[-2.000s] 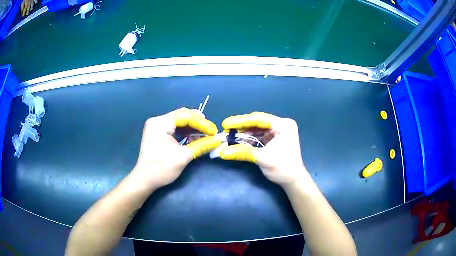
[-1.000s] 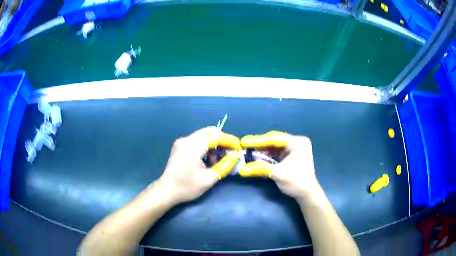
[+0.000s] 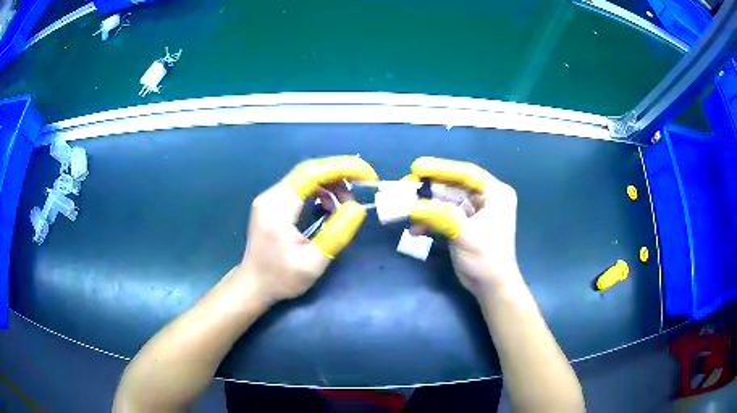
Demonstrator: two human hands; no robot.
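A wired module (image 3: 395, 202) with a white body and a black end piece (image 3: 424, 189) is held above the middle of the bench. My right hand (image 3: 477, 222), with yellow finger cots, grips it at the dark end; pale lead wires show inside the fingers. My left hand (image 3: 295, 226), also with yellow cots, is at the left side, with thin lead wires (image 3: 315, 226) between its thumb and fingers. A small white piece (image 3: 414, 244) shows just below the right fingertips; whether it is held or lies on the bench I cannot tell.
Translucent plastic housings (image 3: 61, 192) lie at the bench's left. Loose yellow finger cots (image 3: 612, 275) lie at the right, by a blue bin (image 3: 693, 226). Another blue bin (image 3: 16, 193) stands left. Beyond the pale rail (image 3: 323, 109), two wired modules (image 3: 153, 75) lie on the green belt.
My hands have moved a little apart, and more of the white body now shows between them. The small white piece has come into view below the right fingers. The camera view has shifted.
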